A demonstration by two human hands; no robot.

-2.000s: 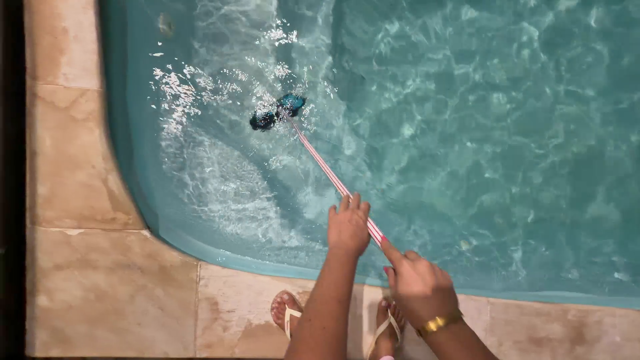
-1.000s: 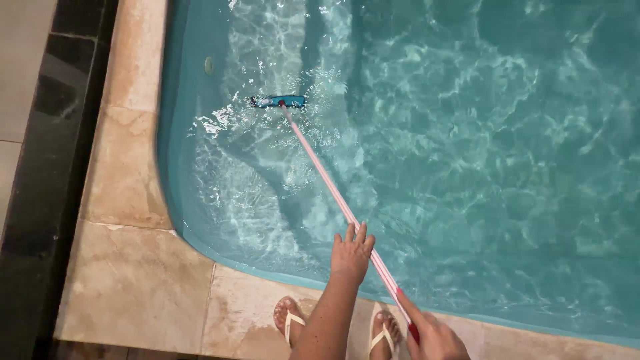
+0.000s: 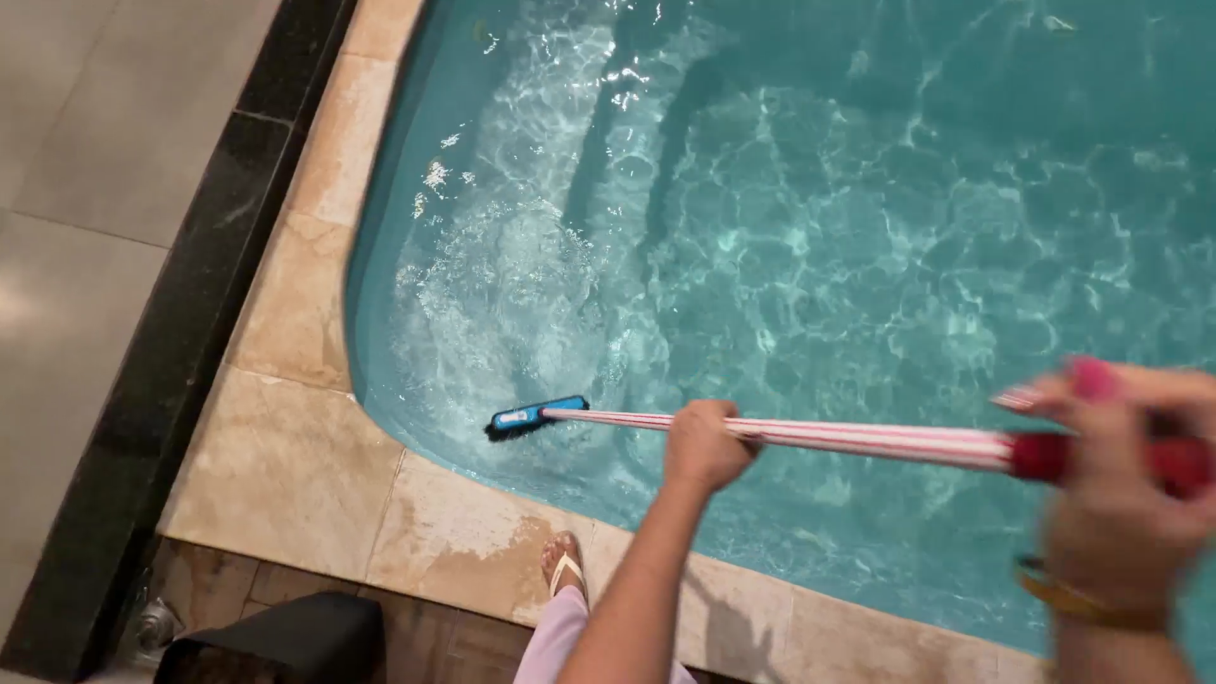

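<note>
A broom with a blue head [image 3: 540,416] and dark bristles is at the water near the rounded pool corner. Its red-and-white striped pole [image 3: 855,439] runs rightward to a red grip [image 3: 1040,456]. My left hand [image 3: 708,445] is closed around the middle of the pole. At the right edge my right hand [image 3: 1126,475], blurred and wearing a gold-coloured band at the wrist, grips the red end, with its index finger and thumb partly raised off it. The pole lies nearly level across the view.
Pale stone coping [image 3: 285,465] borders the pool water [image 3: 855,256]. My foot in a flip-flop [image 3: 564,562] stands on the coping. Underwater steps show at the left. A black container [image 3: 275,641] is at the bottom left, beside a dark stone kerb [image 3: 180,313].
The broom head has come from farther out in the pool to near the coping. My right hand has risen to the right with the pole end, and the pole now lies more level.
</note>
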